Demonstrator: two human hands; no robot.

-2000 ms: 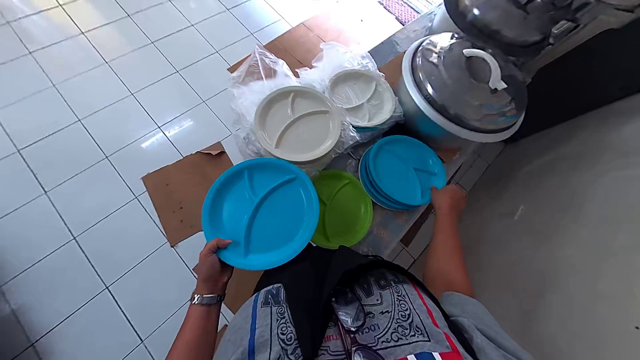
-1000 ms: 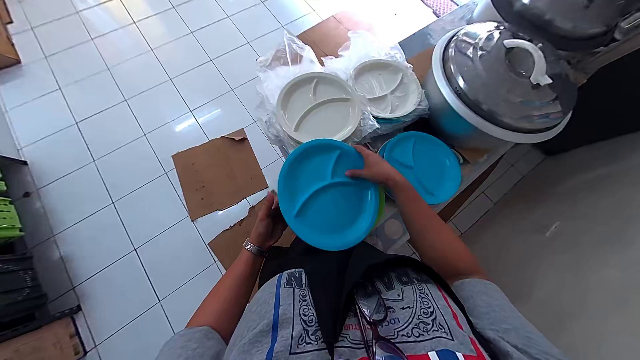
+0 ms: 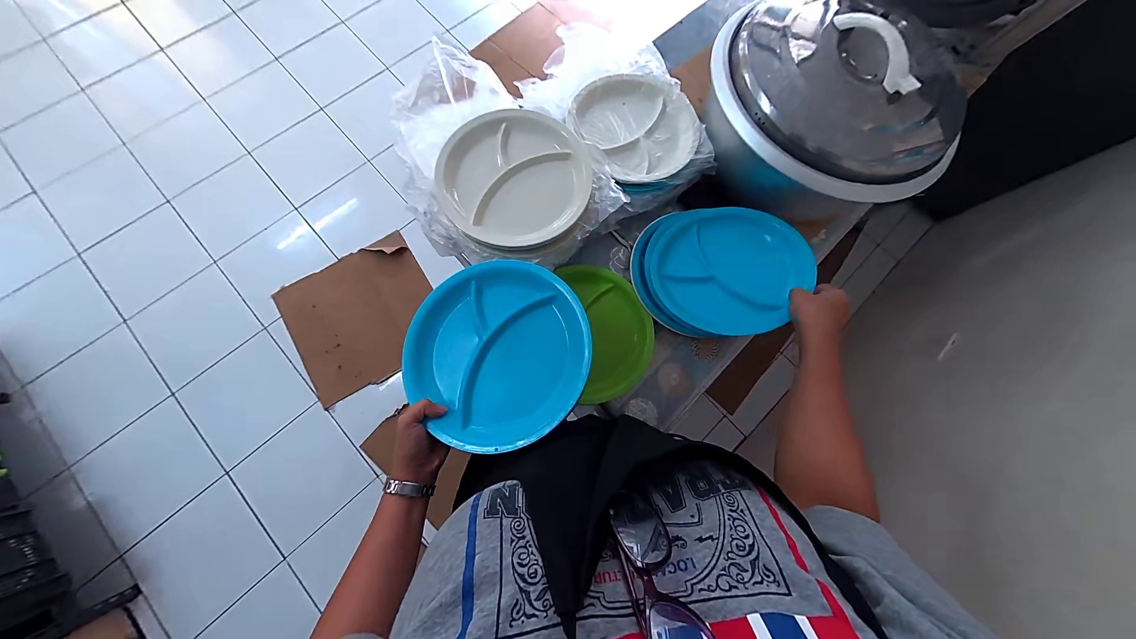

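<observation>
My left hand (image 3: 421, 444) grips the lower left rim of a blue divided plate (image 3: 524, 364), thumb on top, held in front of my body. Partly behind it lies a green plate (image 3: 617, 333) on the table. At the right, my right hand (image 3: 818, 312) pinches the rim of another blue divided plate (image 3: 737, 266), which is over a stack of blue plates (image 3: 645, 284). Farther back are cream divided plates (image 3: 524, 200) in clear plastic and a second wrapped stack (image 3: 648, 124) with a cream plate on top and blue ones beneath.
A large round container (image 3: 772, 169) with a shiny lid and white handle stands at the back right. Brown cardboard (image 3: 355, 319) lies left of the plates, over white floor tiles. Dark crates (image 3: 27, 559) are at the lower left edge.
One second ago my right hand was on the blue plate in front of me; now it grips a plate at the right stack. My left hand's plate has moved left, uncovering more of the green plate.
</observation>
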